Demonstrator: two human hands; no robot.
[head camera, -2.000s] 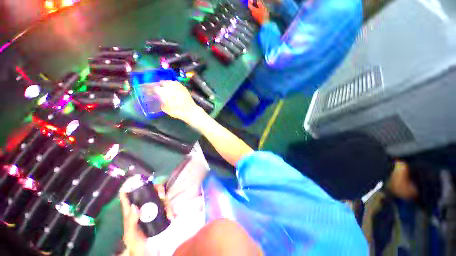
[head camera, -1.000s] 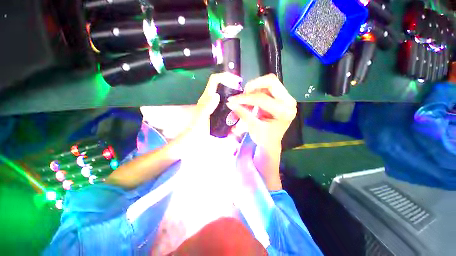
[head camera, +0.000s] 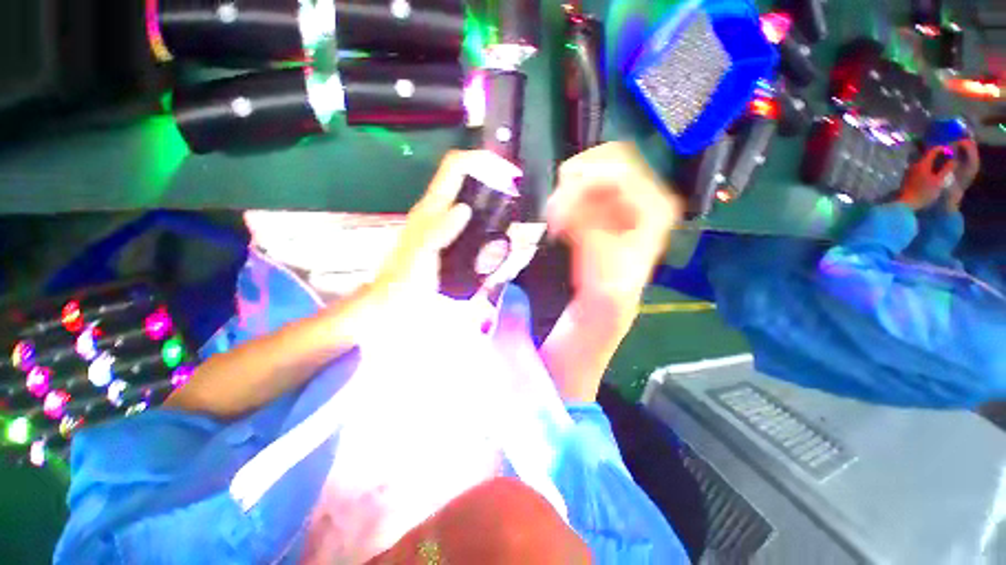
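Note:
My left hand (head camera: 436, 226) is closed around a black cylindrical unit (head camera: 472, 237) above my lap, by the bench's front edge. The unit's pale round spot faces up. My right hand (head camera: 612, 210) is just right of the unit, apart from it, with curled fingers. It is blurred, and I cannot tell whether it holds anything. The dark electric screwdriver (head camera: 585, 94) lies on the bench beyond my right hand, its near end hidden. The blue box (head camera: 761, 55) at upper right holds a heap of tiny silver screws (head camera: 686, 80).
Rows of glowing black units (head camera: 403, 88) lie at upper left, with another unit (head camera: 503, 116) beyond my left hand. Loose units (head camera: 750, 155) lie beside the blue box. A side tray of lit units (head camera: 99, 353) is at lower left. A co-worker's blue sleeve (head camera: 883, 232) and a grey vented box (head camera: 772, 441) are at right.
My right hand has moved off the unit to the right and its fingers have curled. My left hand still holds the unit. The view has shifted, and the co-worker's hands now show.

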